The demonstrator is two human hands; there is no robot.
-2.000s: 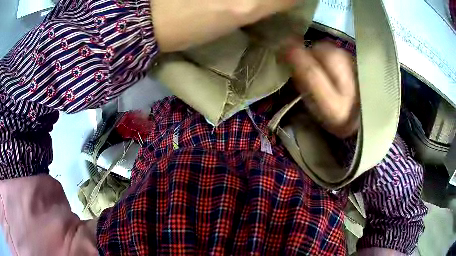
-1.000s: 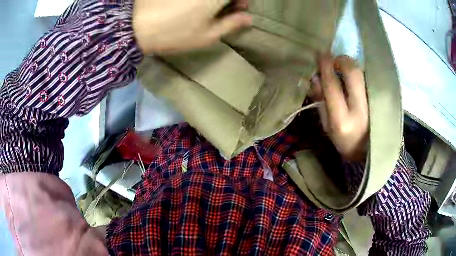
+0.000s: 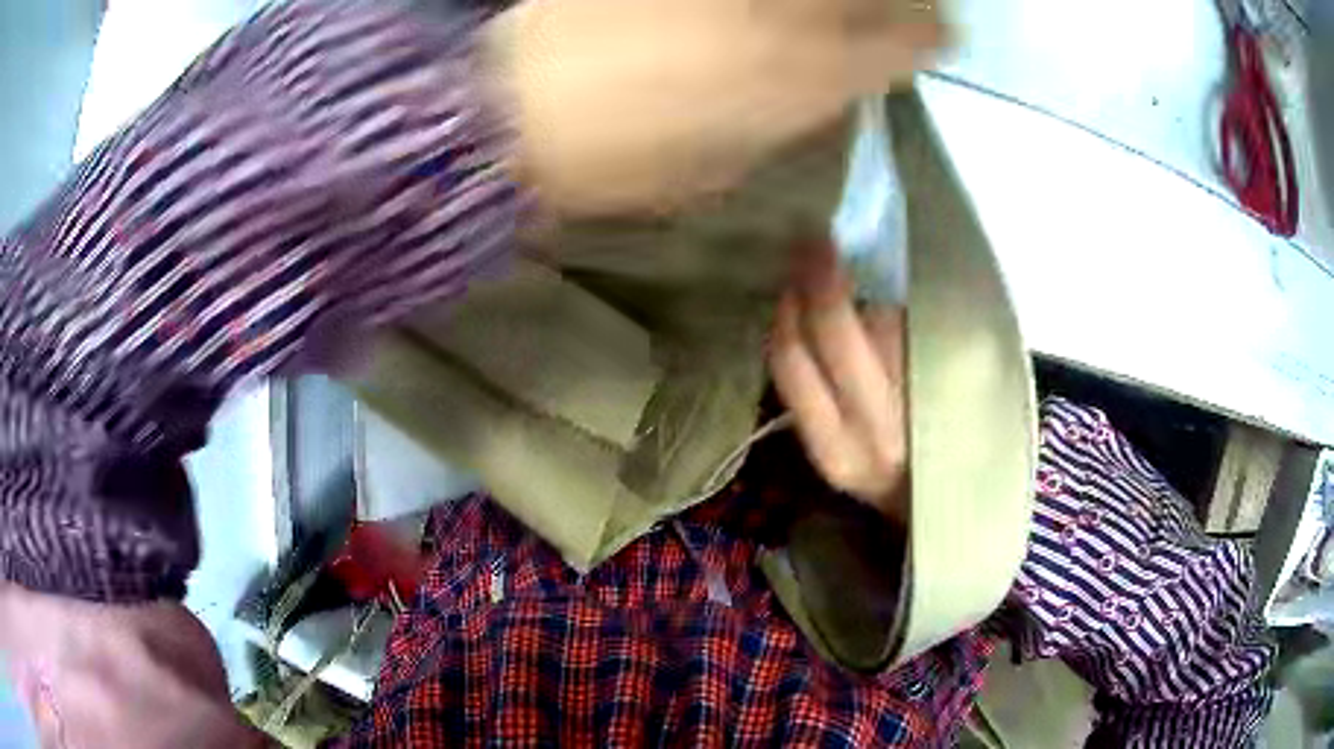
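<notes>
The khaki garment [image 3: 585, 351] hangs in front of the plaid apron, its raw-edged corner pointing down. A long khaki band [image 3: 973, 395] loops from the top centre down around my right forearm side and curls back at the apron. My left hand [image 3: 702, 103] is large and blurred at the top, over the garment and the band's upper end; its fingertips are too blurred to tell a grip. My right hand [image 3: 846, 388] is behind the band, fingers at the garment's right edge, partly hidden by the band.
Red-handled shears [image 3: 1261, 132] lie on the white table [image 3: 1127, 264] at the upper right. A blurred red thing [image 3: 378, 559] and loose khaki cloth [image 3: 300, 717] are at the lower left. A dark gap lies below the table edge at right.
My left hand has moved right over the garment. The garment, band and my right hand have shifted left and lower in view. The red-handled shears have come into view.
</notes>
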